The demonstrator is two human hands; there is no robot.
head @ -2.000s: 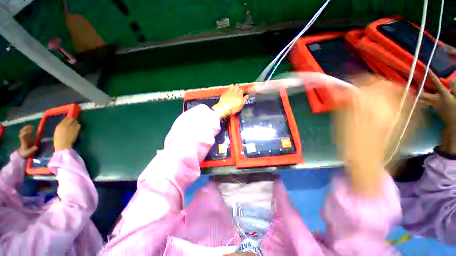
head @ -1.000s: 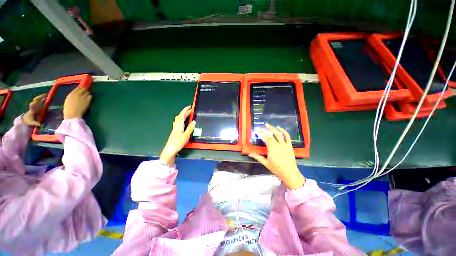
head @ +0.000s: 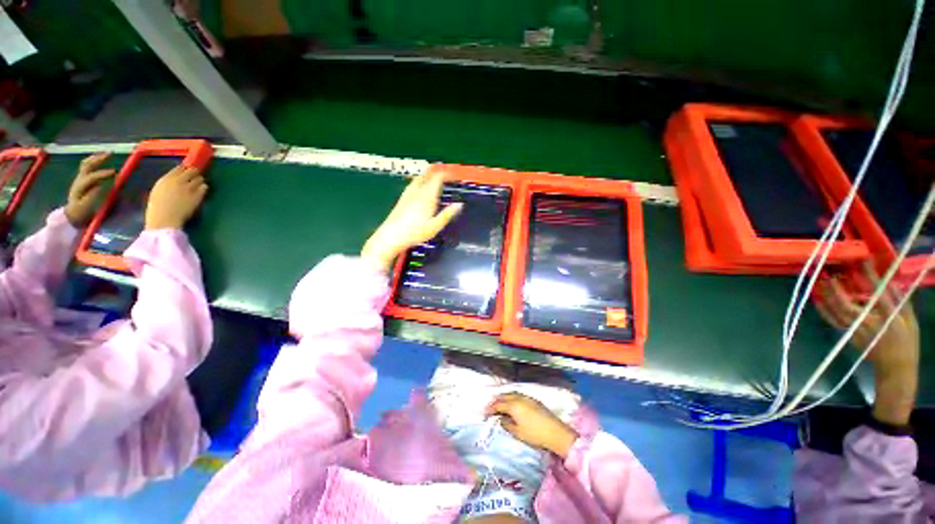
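Note:
Two dark tablets in orange-red trays lie side by side on the green bench. My left hand (head: 412,220) is over the upper left part of the left tablet (head: 461,246), fingers apart. That screen is lit with small text. The right tablet (head: 576,256) shows reddish lines at its top and an orange patch at its lower right corner; no hand touches it. My right hand (head: 531,422) is low in front of my lap, fingers curled at a thin white cord (head: 490,435) that hangs over my front.
Stacked orange trays with tablets (head: 764,184) lie at the right, with another person's hand (head: 871,317) below them. White cables (head: 820,266) hang in front. At the left a person in pink handles a tablet (head: 133,205). A blue stool (head: 723,476) is below the bench.
My left hand has moved from the left tray's edge up over its tablet. My right hand has left the right tablet and dropped to my lap, at the cord. Another person's hand now shows at the right.

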